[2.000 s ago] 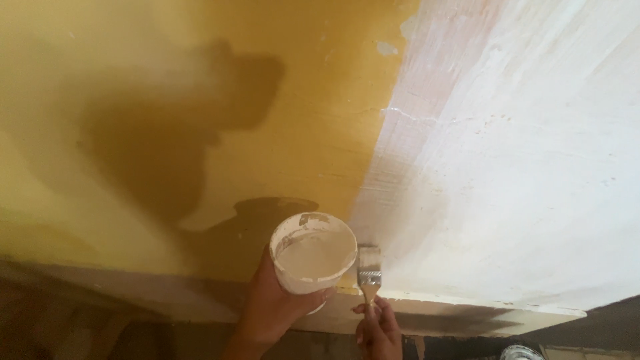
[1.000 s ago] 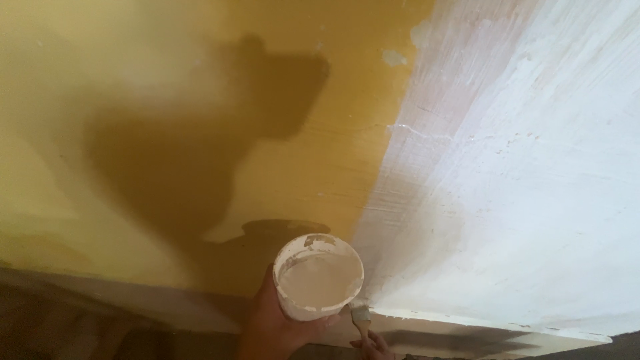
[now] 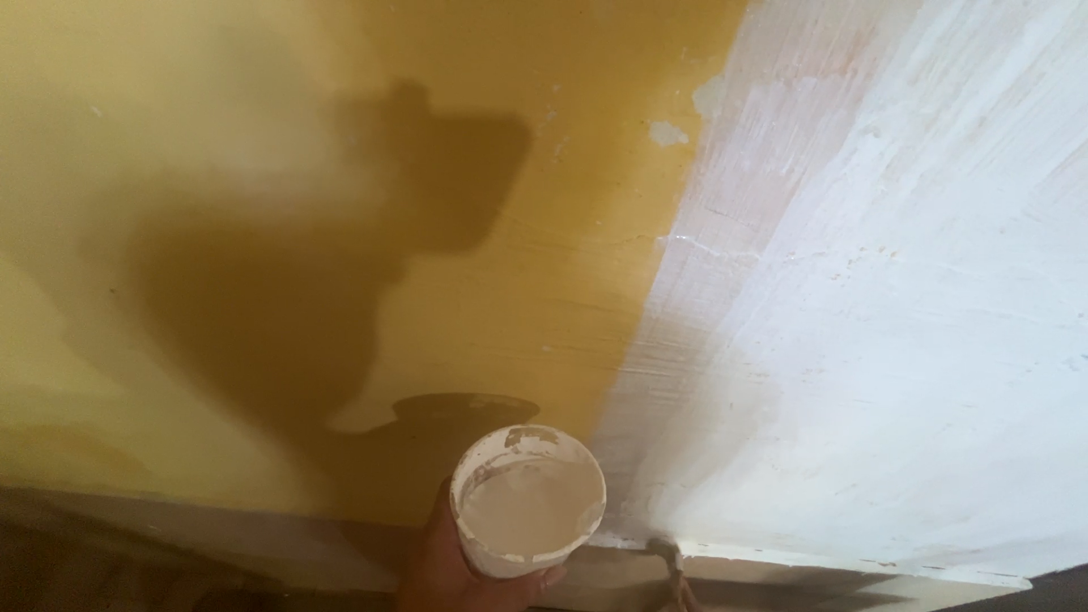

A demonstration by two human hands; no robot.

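My left hand grips a plastic cup of off-white paint at the bottom centre, its rim smeared with paint. To the right of the cup, a paintbrush has its dark, blurred bristles at the wall's lower edge. Only a little of my right hand shows, holding the brush handle at the bottom frame edge. Behind them the wall is yellow on the left and coated in white paint on the right, with a thinner streaky band between.
A narrow ledge with a pale top edge runs along the wall's foot at the lower right. A dark area lies at the lower left. Shadows fall on the yellow part, which has small chipped patches. A fine crack crosses the streaky band.
The brush was upright beside the cup two seconds ago; it has moved down and right to the ledge line. My right hand has mostly left the view. My left hand still holds the cup.
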